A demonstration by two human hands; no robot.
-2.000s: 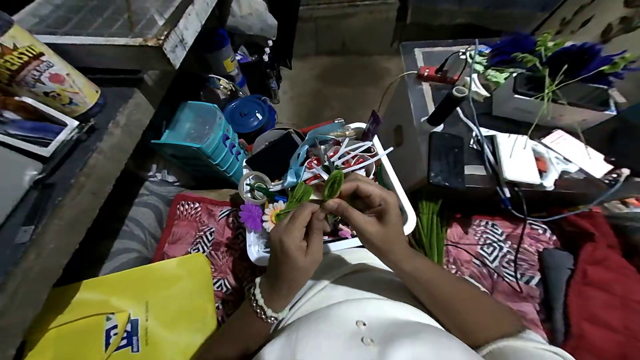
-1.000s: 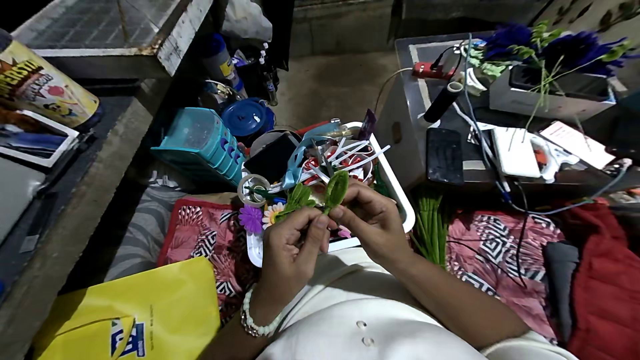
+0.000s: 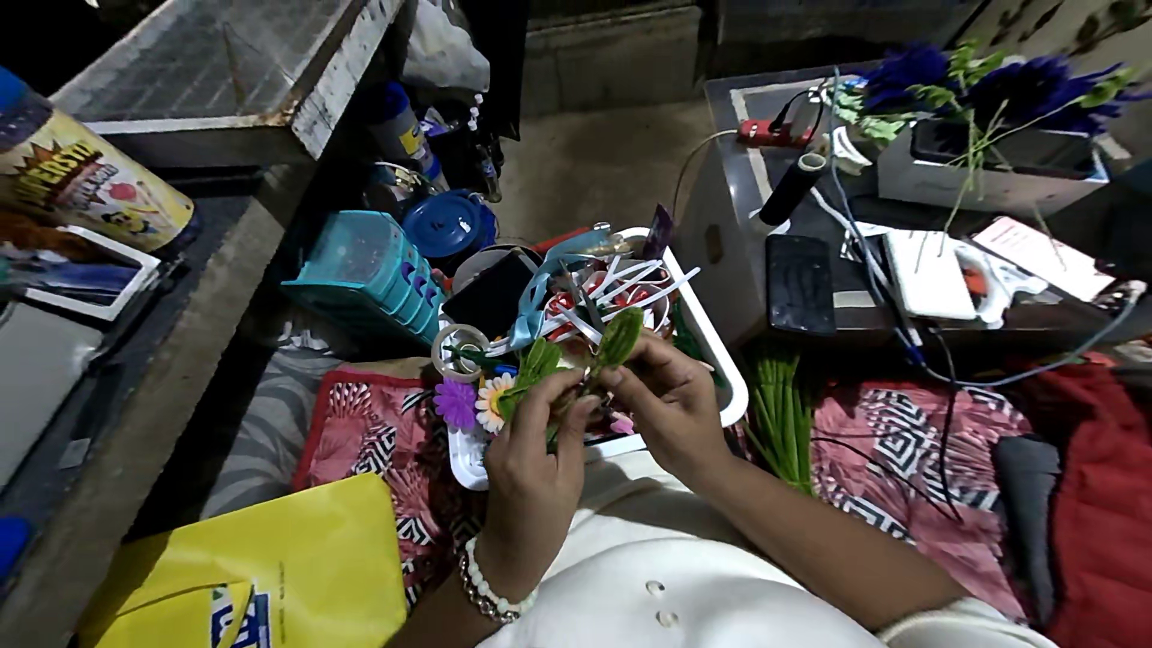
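My left hand [image 3: 540,450], a beaded bracelet at its wrist, pinches the lower end of a green leaf-shaped piece [image 3: 537,364]. Between the thumb and fingers of my right hand [image 3: 670,396] is another green leaf-shaped piece [image 3: 621,337], standing upright. The fingertips nearly meet, and they hide where the pieces join. Both hands are over a white plastic basket [image 3: 733,387] that holds white strips, light blue ribbon and scissors. A purple artificial flower [image 3: 455,404] and a white-and-yellow one [image 3: 493,402] lie at its left side, below a tape roll [image 3: 460,351].
Left of the basket stands a teal drawer unit [image 3: 360,279], with a yellow bag [image 3: 270,558] nearer me. Green stems [image 3: 781,418] lie to the right. The desk [image 3: 742,306] bears a phone [image 3: 799,283], cables and dark blue flowers [image 3: 1026,90].
My hands stay close together over the basket, with small finger movements. The green piece at my right hand leans to the right less or more slightly between frames; both pieces remain held.
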